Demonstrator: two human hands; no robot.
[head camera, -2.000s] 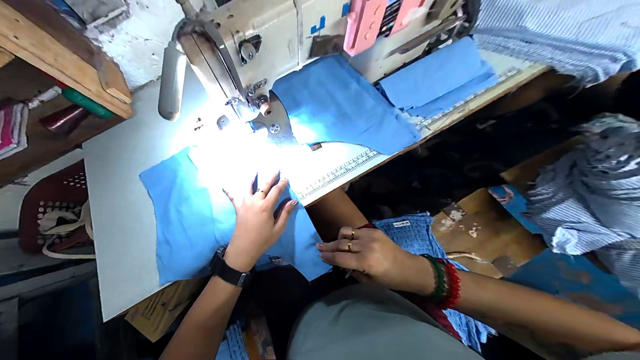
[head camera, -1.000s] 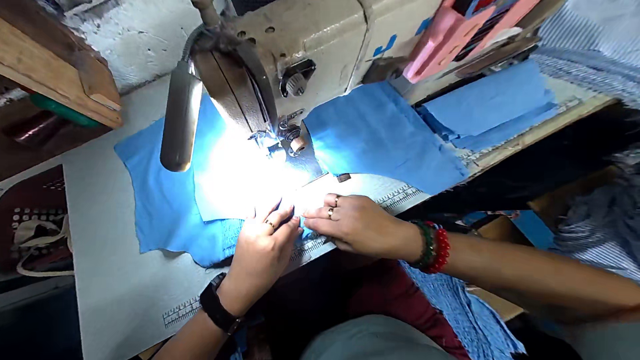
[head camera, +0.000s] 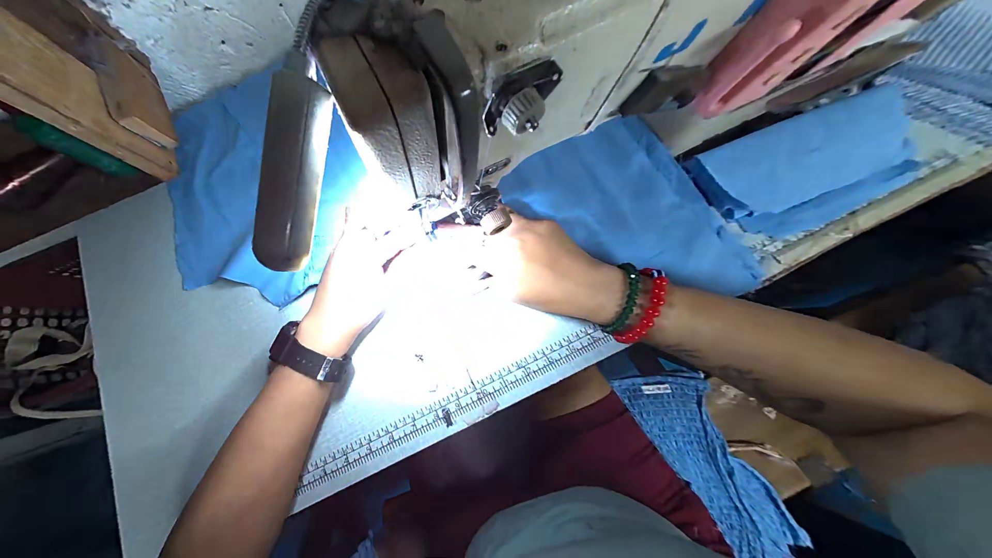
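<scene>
A sewing machine (head camera: 403, 116) stands over the table, its needle area washed out by a bright lamp (head camera: 291, 170). My left hand (head camera: 353, 271) lies just left of the needle, fingers pointing up toward it; glare hides what is under them. Close on the needle's right side is my right hand (head camera: 535, 260), its fingers bent by the presser foot, their hold lost in the glare. A blue fabric piece (head camera: 225, 186) spreads behind and left of the machine head. Another blue piece (head camera: 628, 201) lies beyond my right hand.
Folded blue fabric (head camera: 814, 155) rests at the table's right edge. A pink holder (head camera: 759, 54) is on the machine body. A printed ruler strip (head camera: 457, 411) runs along the front edge. A wooden shelf (head camera: 85, 85) juts in at upper left. Blue smocked cloth (head camera: 697, 449) hangs below the table.
Both hands have moved from the table's front edge up to the needle area. The blue fabric on the left now lies farther back, behind the lamp. The view has moved closer to the machine.
</scene>
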